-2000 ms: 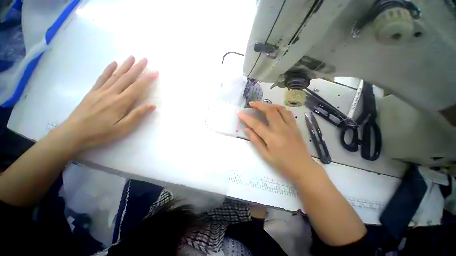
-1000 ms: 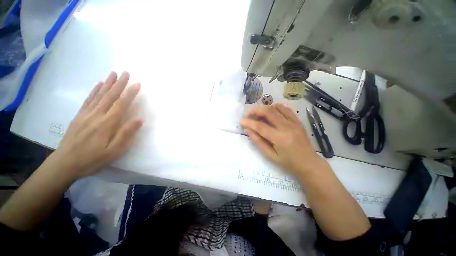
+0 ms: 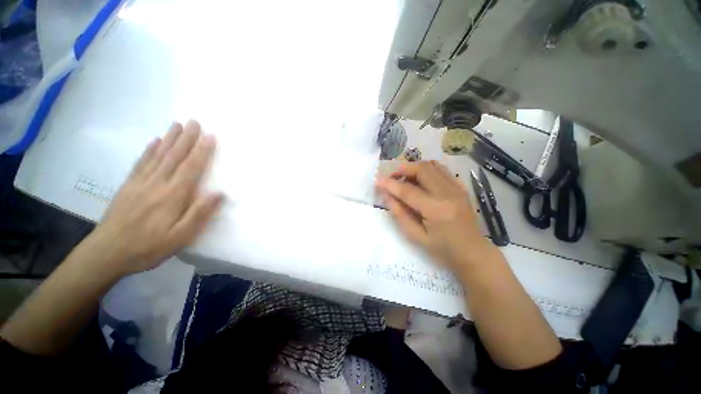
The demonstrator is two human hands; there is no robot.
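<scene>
Thin white fabric (image 3: 284, 161) lies on the white table and is hard to tell from it in the glare. Its right edge runs by the presser foot (image 3: 385, 127) of the sewing machine (image 3: 530, 54). My left hand (image 3: 165, 196) lies flat on the fabric at the left, palm down, fingers slightly apart. My right hand (image 3: 430, 204) is just in front of the needle area, with thumb and fingertips together at the fabric's right edge, pinching it. The needle tip is too small to make out.
Right of my right hand lie thread snips (image 3: 490, 208), black-handled shears (image 3: 567, 196) and another slim dark tool (image 3: 503, 165). A cream knob (image 3: 459, 141) sits low beside the needle. A dark flat object (image 3: 619, 300) is at the right corner. Blue-edged plastic (image 3: 48, 104) is at left.
My left hand has moved back toward me and slightly left from its place two seconds ago. My right hand stays near the foot, fingertips slightly lower and to the right. The fabric has shifted toward me.
</scene>
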